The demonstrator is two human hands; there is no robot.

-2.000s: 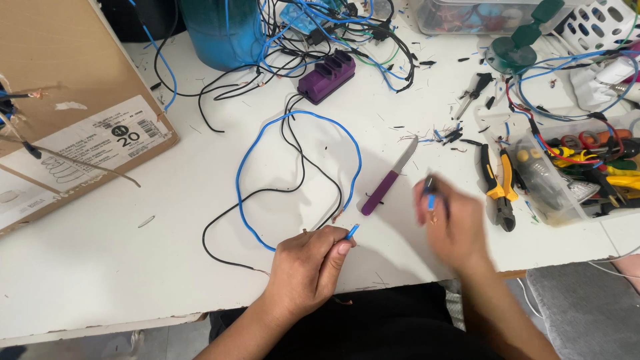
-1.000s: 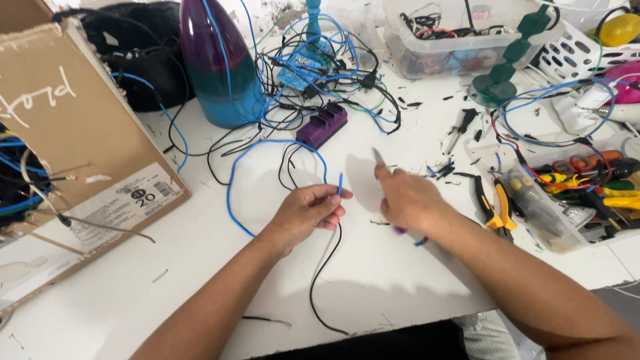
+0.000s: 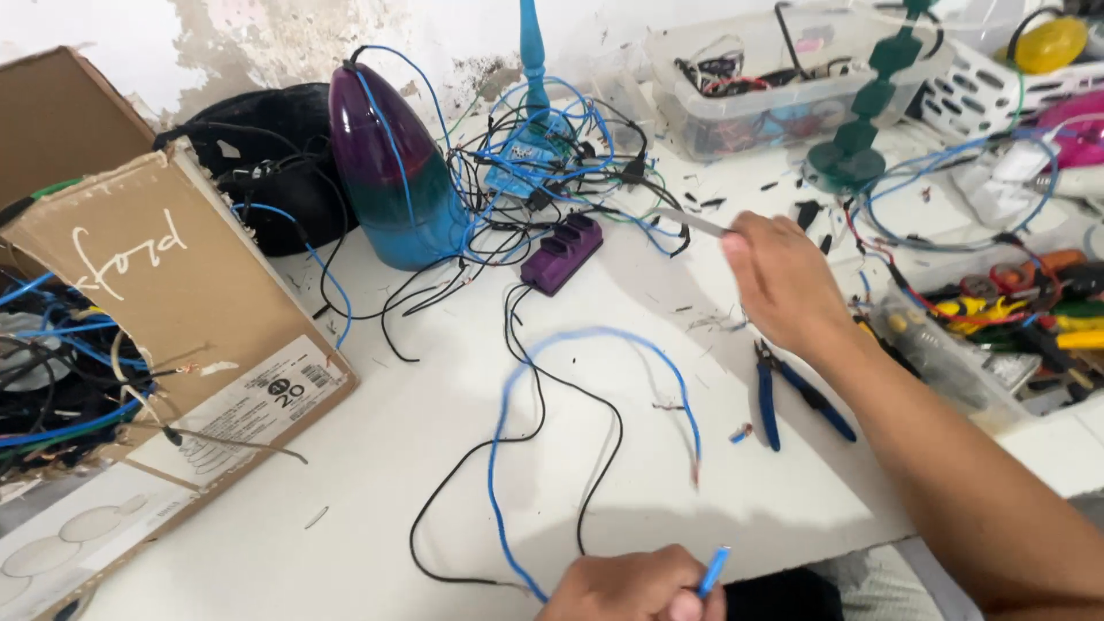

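At the bottom edge, my left hand [image 3: 634, 586] grips a blue insulated wire [image 3: 493, 483], whose cut end pokes out past the thumb. The wire loops away over the white table, and its other end shows bare copper. My right hand [image 3: 776, 276] is closed on a knife, its blade [image 3: 690, 221] pointing left; the handle is hidden in the fist. Left of this hand sits a purple socket block [image 3: 562, 256] with black wires [image 3: 619, 431] running from it beneath the blue loop. Blue-handled pliers [image 3: 768, 401] lie below my right hand, beside a short blue wire scrap [image 3: 740, 433].
A cardboard box [image 3: 185, 250] full of wires stands left. Behind are a purple, green and blue vessel [image 3: 397, 172], tangled wires [image 3: 552, 164], a plastic bin [image 3: 690, 112] and a green stand [image 3: 849, 159]. A tool container [image 3: 949, 362] sits right, with wire debris nearby.
The knife lay on the table two seconds ago; my right hand now holds it, raised near the wire tangle. My left hand is now lower, near the table's front edge. The view has shifted.
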